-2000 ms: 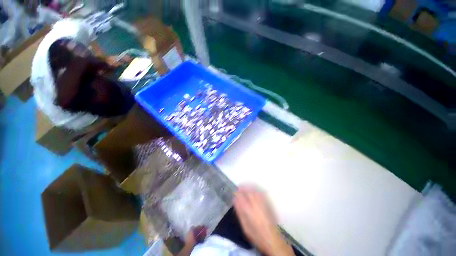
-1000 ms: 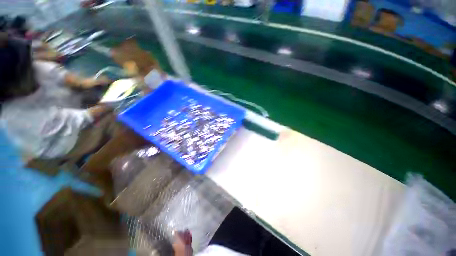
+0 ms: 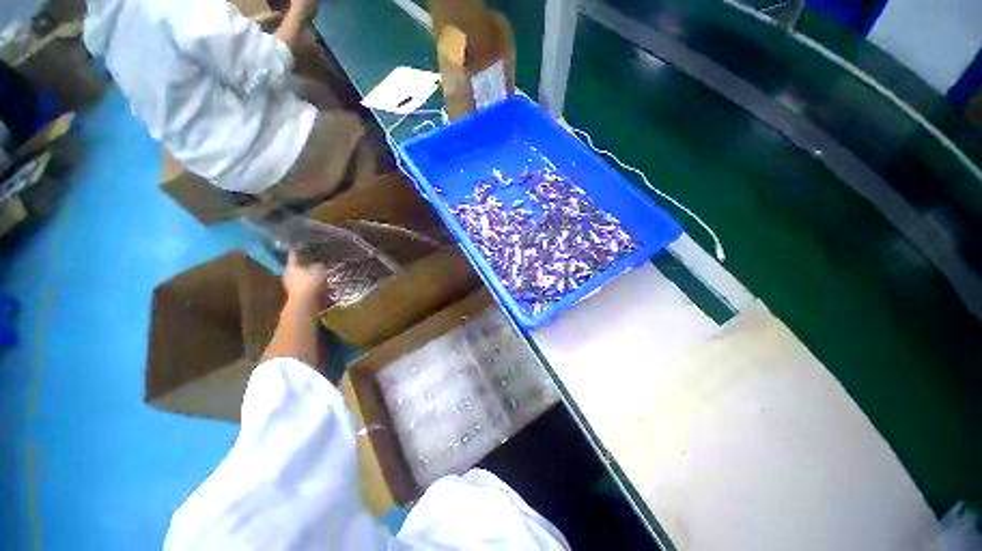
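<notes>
My left hand (image 3: 306, 282), bare with a white sleeve, reaches out to the left and grips the edge of a clear plastic sheet or tray (image 3: 350, 264). Small silvery parts show through it. It lies in or over an open carton (image 3: 404, 307). Nearer me, another open carton (image 3: 372, 431) holds a pale translucent layer (image 3: 452, 393) with small marks in a grid. My right hand is not in view; white cloth shows at the bottom edge.
A blue bin (image 3: 538, 320) of loose silvery parts (image 3: 544, 237) sits on the white bench (image 3: 689, 398). An open carton (image 3: 205, 344) stands on the floor. A person's white sleeve (image 3: 237, 108) is at upper left. A white cable lies behind the bin.
The clear plastic has moved away from my lap to the farther carton with my left hand, uncovering the near carton. My right hand, seen two seconds ago, is out of view. The view has shifted left.
</notes>
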